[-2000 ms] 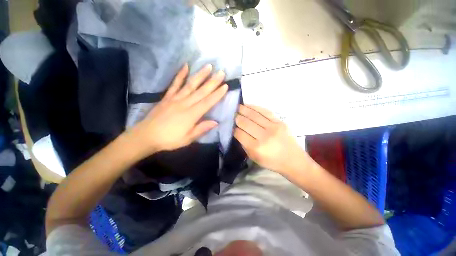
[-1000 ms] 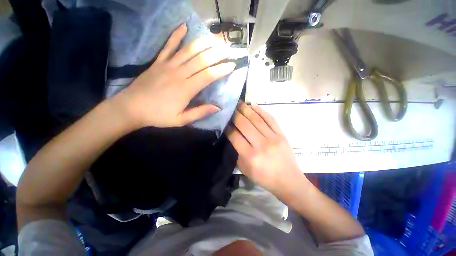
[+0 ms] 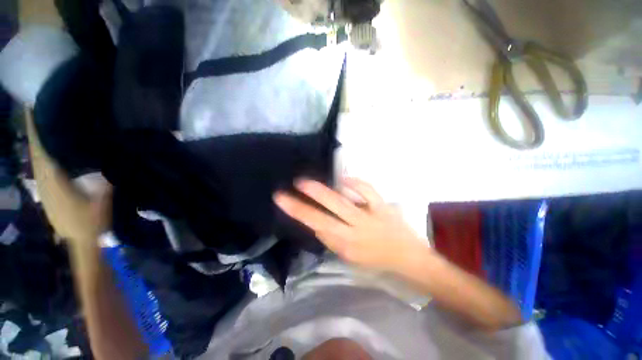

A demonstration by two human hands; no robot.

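The garment lies left of the needle with its grey fabric side (image 3: 246, 102) up, crossed by a black band (image 3: 260, 62). Its black cloth (image 3: 246, 165) runs towards my lap. A small dark panel (image 3: 149, 70) lies at its left. My right hand (image 3: 352, 225) rests on the black cloth near its right edge, fingertips on the cloth and thumb at the edge. My left hand (image 3: 91, 204) is blurred at the far left, beside the black cloth; its fingers are hard to make out. The presser foot (image 3: 332, 28) is at the top, partly blurred, over the garment's right edge.
Fabric shears (image 3: 517, 84) lie right of the needle. A ribbed metal knob (image 3: 364, 35) is beside the presser foot. A printed ruler tape (image 3: 577, 160) runs along the table (image 3: 450, 165). Red (image 3: 457, 235) and blue (image 3: 510, 246) baskets are below. Fabric scraps lie at lower left.
My left hand has left the grey fabric and moved to the far left. My right hand has moved from the edge onto the black cloth. The view has shifted.
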